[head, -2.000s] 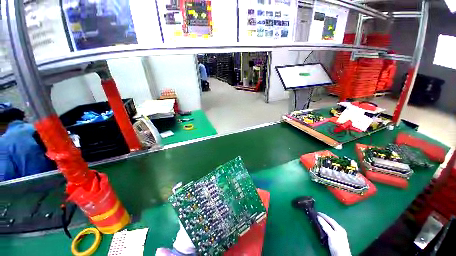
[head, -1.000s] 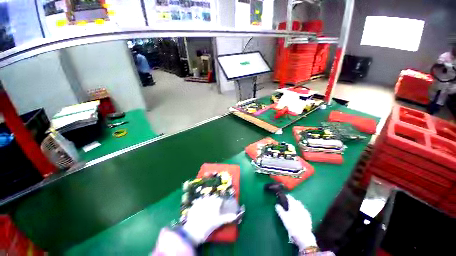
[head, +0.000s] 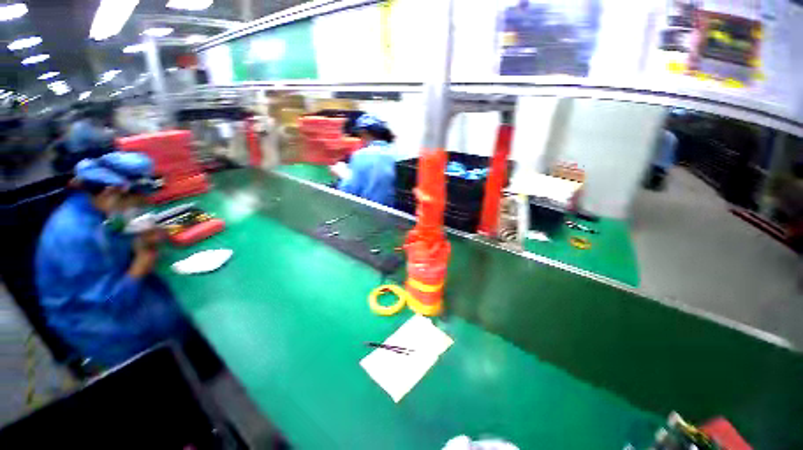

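A circuit board [head: 682,435] with yellow and black parts lies at the bottom right edge, blurred and cut off, beside a red pad [head: 727,434]. A white-gloved hand, by its place my left hand [head: 478,443], shows only as a small piece at the bottom edge, left of the board; its fingers and anything in it cannot be made out. My right hand is out of the picture. A white label sheet [head: 414,362] lies on the green bench with dark tweezers [head: 389,348] on it.
A yellow tape roll [head: 386,300] lies by the red-wrapped post [head: 427,255]. A person in blue [head: 101,264] sits at the left by the bench; another person [head: 372,171] is beyond the strip. A black bin [head: 114,413] stands at lower left. White gloves [head: 202,261] lie on the bench.
The view has swung far to the left. My left hand is off the board, which now sits at the bottom right edge. My right hand and the scanner have left the picture.
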